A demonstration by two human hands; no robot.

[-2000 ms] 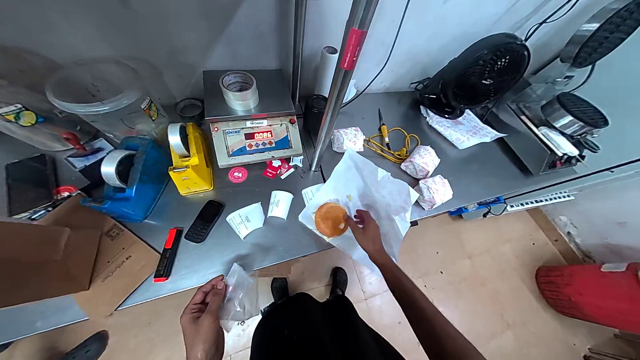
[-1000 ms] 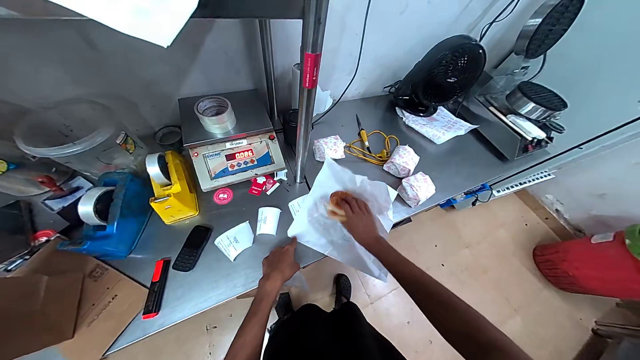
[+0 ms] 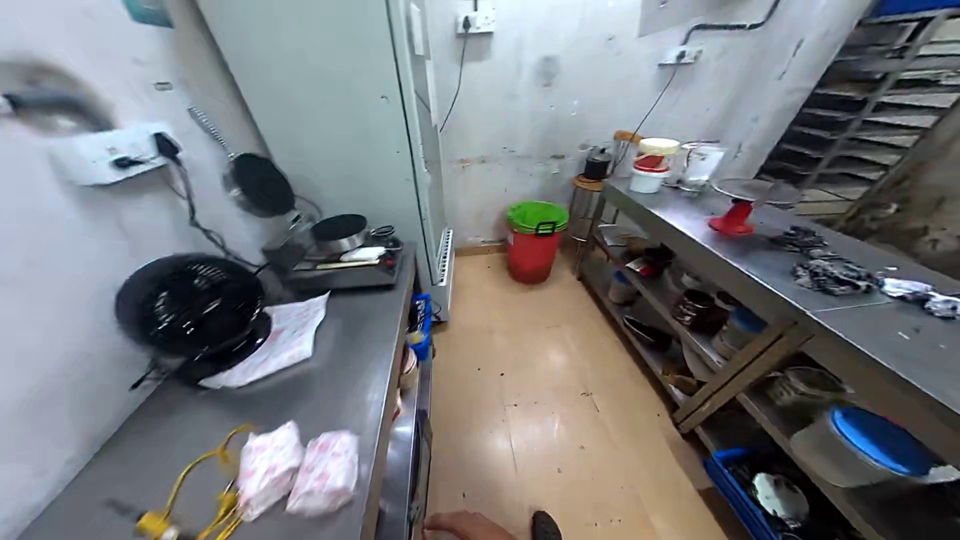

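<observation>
At the bottom edge, only part of my right hand shows, beside the front edge of the left steel worktop. Its fingers point left; whether they hold anything is hidden. My left hand is out of view. Two packets in pink-printed white paper, one nearer the wall and one nearer the edge, sit side by side. A yellow cable lies left of them. Farther back, a black fan stands partly on a printed paper sheet.
An appliance with a round black plate is at the worktop's far end, by a tall grey cabinet. A red bin with green liner stands on the floor. Along the right runs a shelved steel table bearing a red-based cake stand.
The view has swung far to the right. The bread item on paper, which my right hand was touching, has left the view, as have the scale, the tape dispensers and my left hand.
</observation>
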